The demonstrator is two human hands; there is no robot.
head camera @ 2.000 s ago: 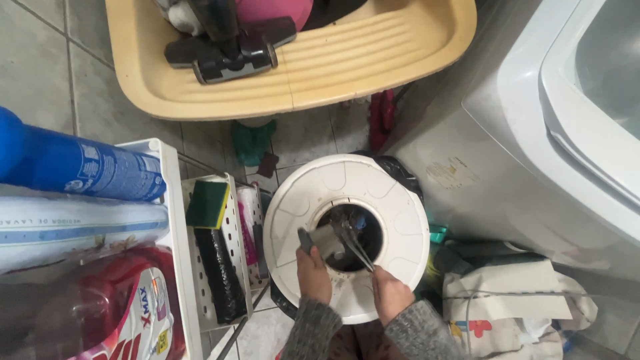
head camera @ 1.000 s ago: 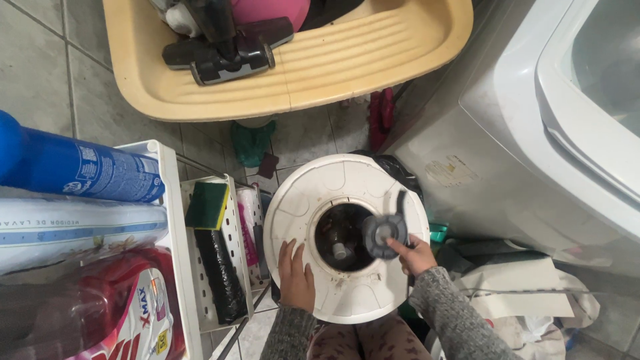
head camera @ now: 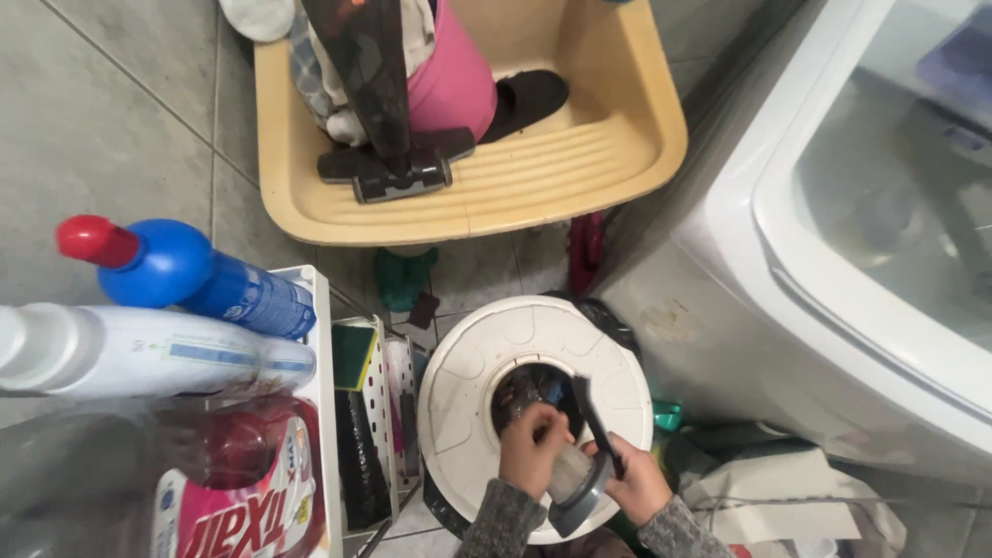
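Observation:
A round white bin lid [head camera: 465, 349] with a dark hole at its middle lies under both hands. My right hand [head camera: 639, 477] grips the grey rim of a vacuum cleaner filter [head camera: 572, 473], which has a pale, translucent cylindrical part and a dark curved piece standing up beside it. Over the near-left edge of the hole is my left hand [head camera: 535, 449], its fingers curled close to the filter's pale end; whether they pinch anything cannot be made out. Dark refuse shows inside the hole, and a black bag [head camera: 608, 322] sticks out from under the lid.
A beige laundry sink [head camera: 465, 225] at the top holds a stick vacuum cleaner [head camera: 380, 93], a pink bucket [head camera: 453, 77] and a black slipper [head camera: 535, 97]. Bottles, including a blue one [head camera: 248, 294], lie left on a white shelf [head camera: 324, 434]. A washing machine [head camera: 721, 310] stands right, cloth bags [head camera: 783, 496] below it.
The left hand has moved from the lid to beside the filter over the hole. My right hand has brought the filter lower and tilted it. The view has shifted upward and left.

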